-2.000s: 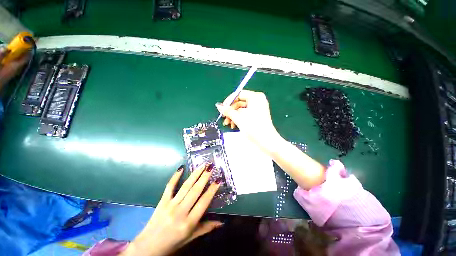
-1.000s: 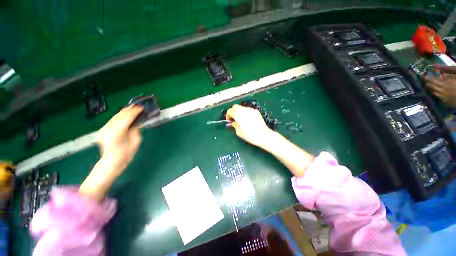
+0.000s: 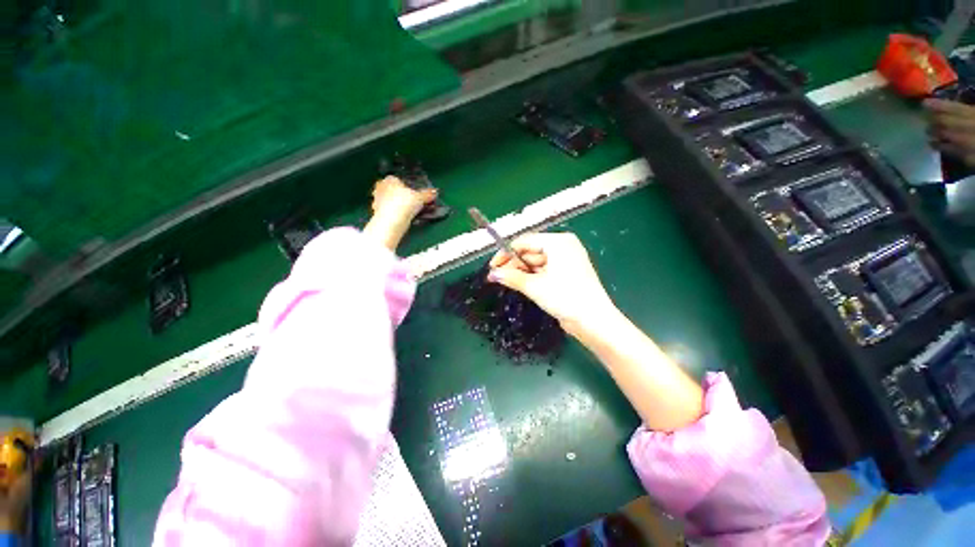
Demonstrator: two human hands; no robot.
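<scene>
My left hand (image 3: 399,204) reaches far forward over the white strip, its fingers on an open phone unit (image 3: 432,207) on the green belt. The hand covers part of that phone. My right hand (image 3: 551,280) holds thin tweezers (image 3: 492,233), their free end pointing up and left. It is just above the pile of small black parts (image 3: 519,326). A white sheet (image 3: 398,502) lies partly under my left sleeve at the bottom. A dotted sheet (image 3: 464,427) lies to its right, in glare.
More phones (image 3: 168,294) lie along the belt beyond the white strip (image 3: 599,193). Two phone units (image 3: 97,497) stand at the lower left. A long black foam tray (image 3: 738,283) with several phones fills the right. A neighbour's hand (image 3: 952,128) is near a red-orange thing (image 3: 915,66).
The view has shifted. My left hand has left one phone on the belt and moved right to another. My right hand has risen slightly from the black pile with the tweezers.
</scene>
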